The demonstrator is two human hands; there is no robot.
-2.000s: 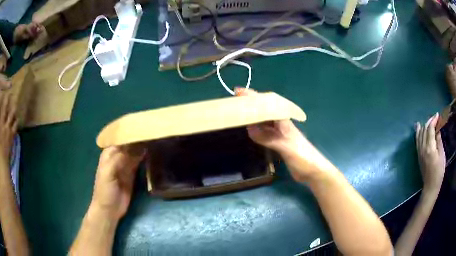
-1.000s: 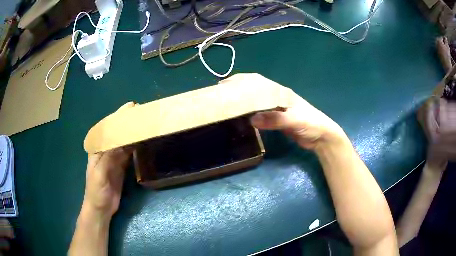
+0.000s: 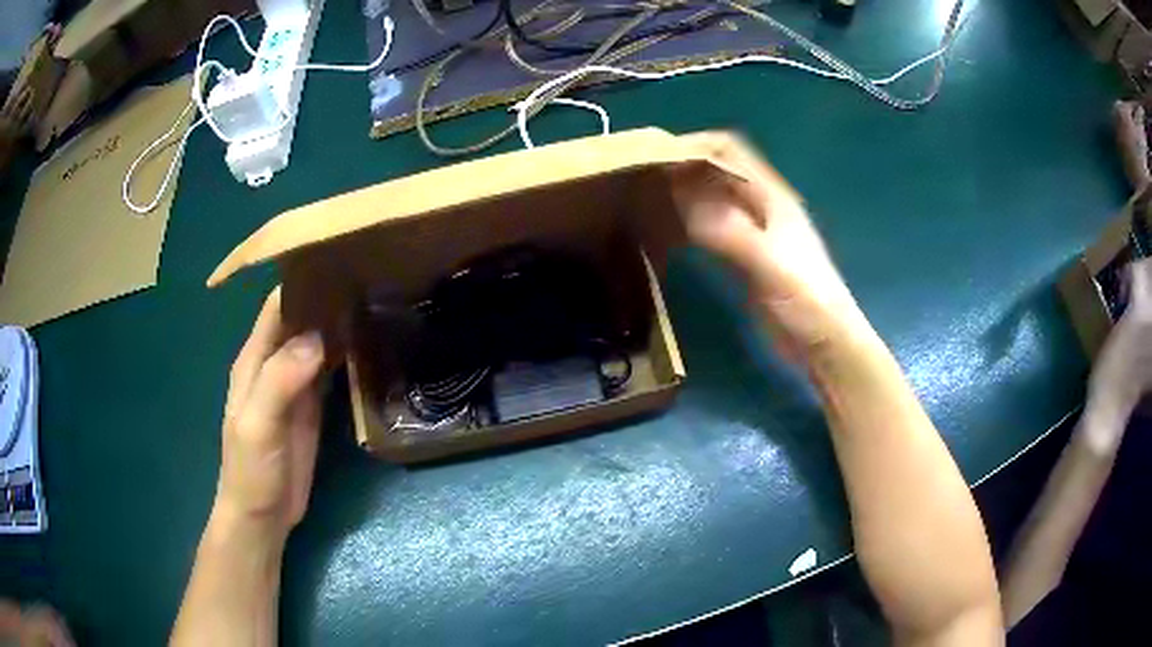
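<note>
A brown mailer box (image 3: 543, 436) stands on the table in front of me with its lid (image 3: 480, 183) raised partway. Inside, a dark power adapter (image 3: 547, 388) with a pale label lies near the front wall, beside a coiled black cable (image 3: 449, 389). A shiny clear plastic bag (image 3: 411, 423) is at the front left inside. The back of the inside is dark. My left hand (image 3: 281, 405) is at the box's left end, thumb on the lid's side. My right hand (image 3: 764, 259) is blurred and holds the lid's right end.
A white power strip (image 3: 269, 95) and a flat cardboard sheet (image 3: 95, 209) lie at the upper left. White and grey cables (image 3: 733, 61) cross the far side by a dark board (image 3: 404, 95). A white scale (image 3: 18, 430) is at the left edge. Another person's hand (image 3: 1122, 348) is by a box at the right.
The lid has been raised further, and the adapter and coiled cable now show inside. My right hand has moved up with the lid. My left hand's thumb now shows at the lid's side.
</note>
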